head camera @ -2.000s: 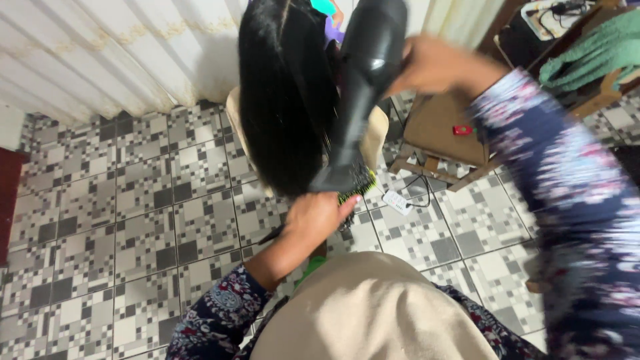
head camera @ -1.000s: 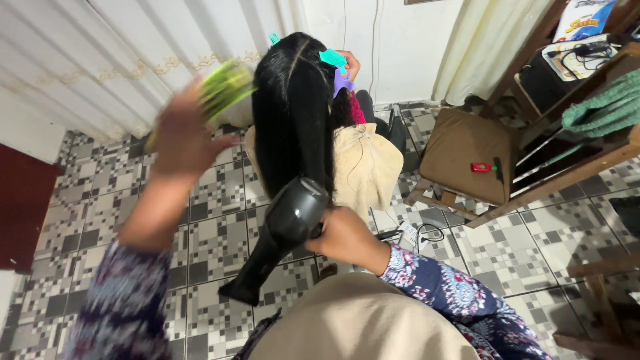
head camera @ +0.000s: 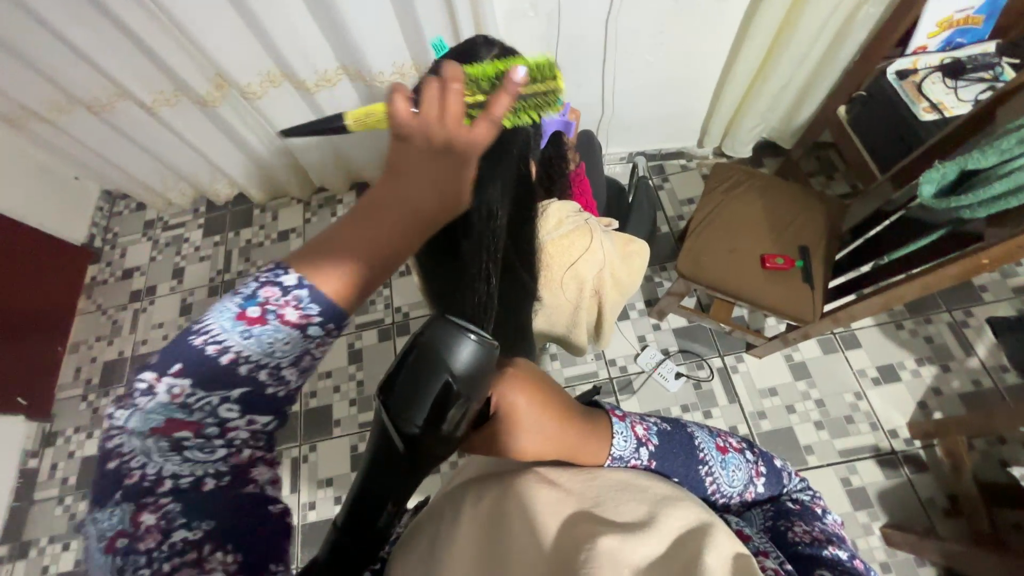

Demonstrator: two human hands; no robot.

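Observation:
My left hand (head camera: pixel 440 136) grips a round hairbrush (head camera: pixel 516 92) with green bristles and a yellow and black handle, held over the top of a seated person's long black hair (head camera: pixel 488 232). The brush lies across the hair near the crown. Below, beside the hair ends, my right hand (head camera: pixel 520 412) is closed on a black hair dryer (head camera: pixel 436 388), whose nozzle points down and left; its grip is mostly hidden. A teal hair clip (head camera: pixel 439 46) and a purple clip (head camera: pixel 558 124) sit at the person's head. A beige towel (head camera: pixel 588 272) hangs behind the person's shoulders.
At right stands a wooden chair with a brown cushion (head camera: pixel 752 232), bearing a red item (head camera: pixel 778 262) and a black comb (head camera: pixel 806 266). A power strip (head camera: pixel 661 368) with a cable lies on the tiled floor. A green cloth (head camera: pixel 972 176) hangs farther right; a pale curtain (head camera: pixel 264 88) is at left.
My left hand, with the brush, has moved from left of the hair to over the crown. Two seconds ago the brush was at the hair ends with the dryer's nozzle against it.

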